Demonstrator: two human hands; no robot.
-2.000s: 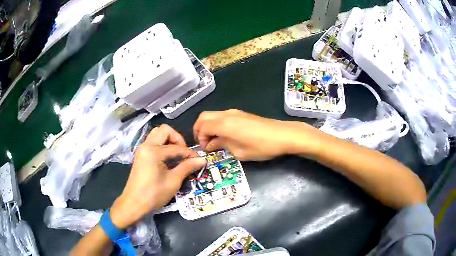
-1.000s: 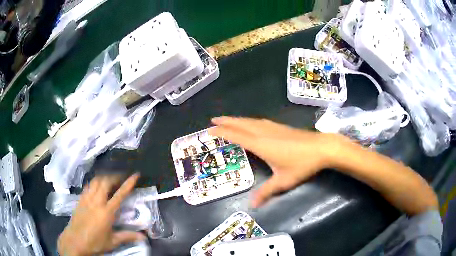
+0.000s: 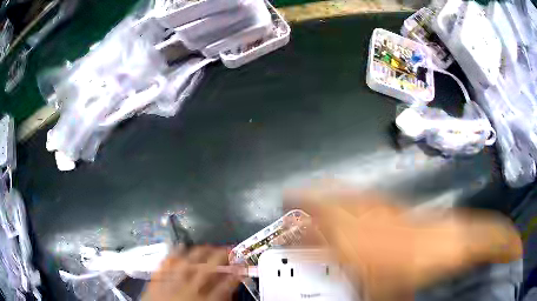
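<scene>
At the bottom edge, a white unit with its slotted outlet face up [image 3: 301,283] lies over an open housing [image 3: 268,242] with metal contacts inside. A white cord runs left from these units, past my left hand. My left hand [image 3: 194,275] is blurred and cut off by the bottom edge, left of the units. My right hand [image 3: 383,244] is strongly blurred and covers the right side of the units. Whether either hand grips anything cannot be told. A bagged white cord [image 3: 132,258] lies left of my left hand.
An open housing with coloured wires [image 3: 400,66] stands at upper right, its bagged cord [image 3: 447,132] below it. Stacked units [image 3: 226,26] and bagged cords [image 3: 112,82] are at upper left. More white units [image 3: 471,41] are piled at far right. The metal rail [image 3: 347,9] runs behind.
The open housing with the green board has gone from the middle of the view. Both hands are now low, by the bottom units. The view has shifted, so the stacks sit higher.
</scene>
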